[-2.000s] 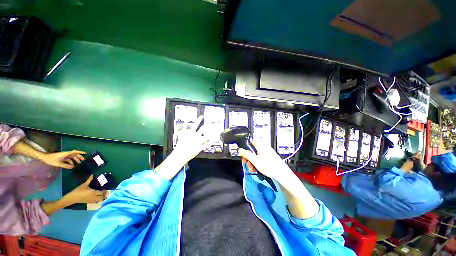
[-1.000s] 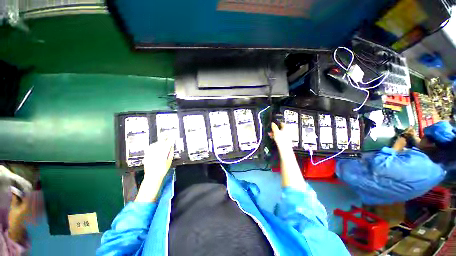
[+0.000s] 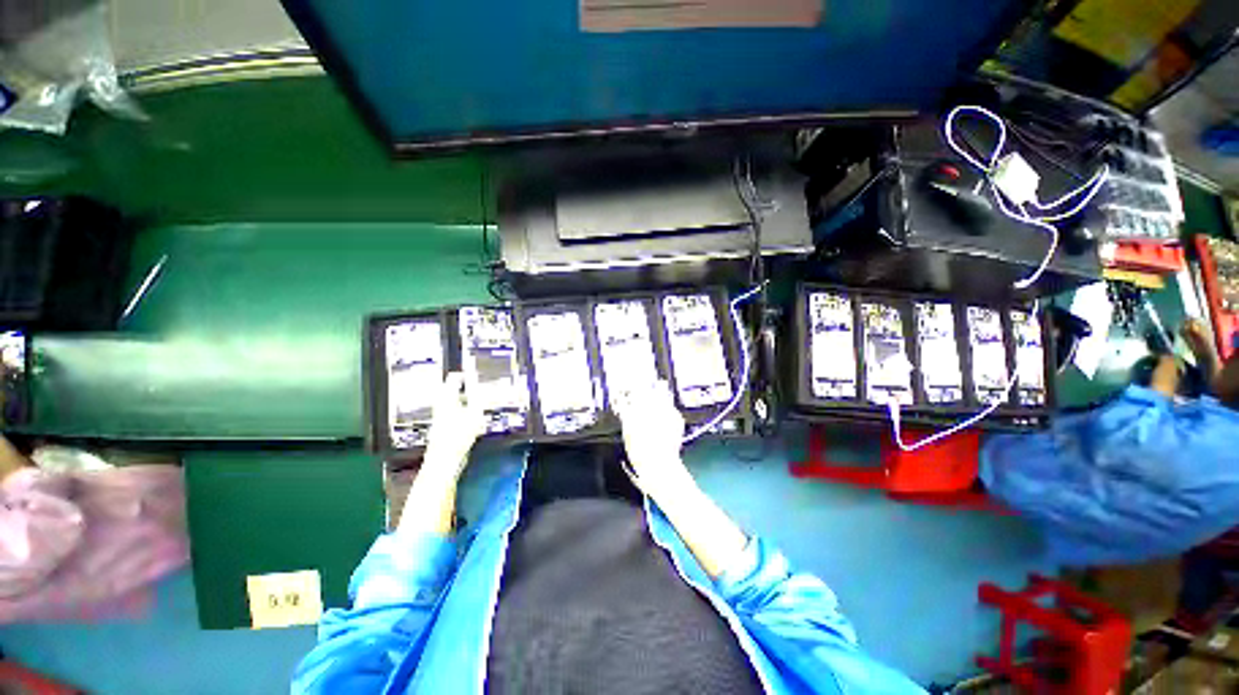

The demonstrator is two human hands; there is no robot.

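Observation:
A black five-slot phone tray [image 3: 376,387] lies in front of me with bright open-backed phones side by side. My left hand [image 3: 458,414] is at the lower end of the second phone [image 3: 492,356] from the left; whether its fingers grip anything is unclear. My right hand [image 3: 650,418] is over the lower end of the fourth phone [image 3: 625,346]. A white USB cable [image 3: 743,373] curves down the tray's right side to my right hand; its plug and my fingertips cannot be made out. No scanner is discernible in either hand.
A second phone tray [image 3: 802,397] with its own white cable lies to the right. Behind are computer cases [image 3: 652,238] and a large monitor [image 3: 652,82]. A blue-smocked coworker [image 3: 1121,468] and red stools [image 3: 1060,631] are right. A pink sleeve [image 3: 95,536] and paper sign [image 3: 284,599] are left.
My right hand has left the dark object between the trays and moved left to the fourth phone's lower end. My left hand stays near the second phone. The view has shifted slightly.

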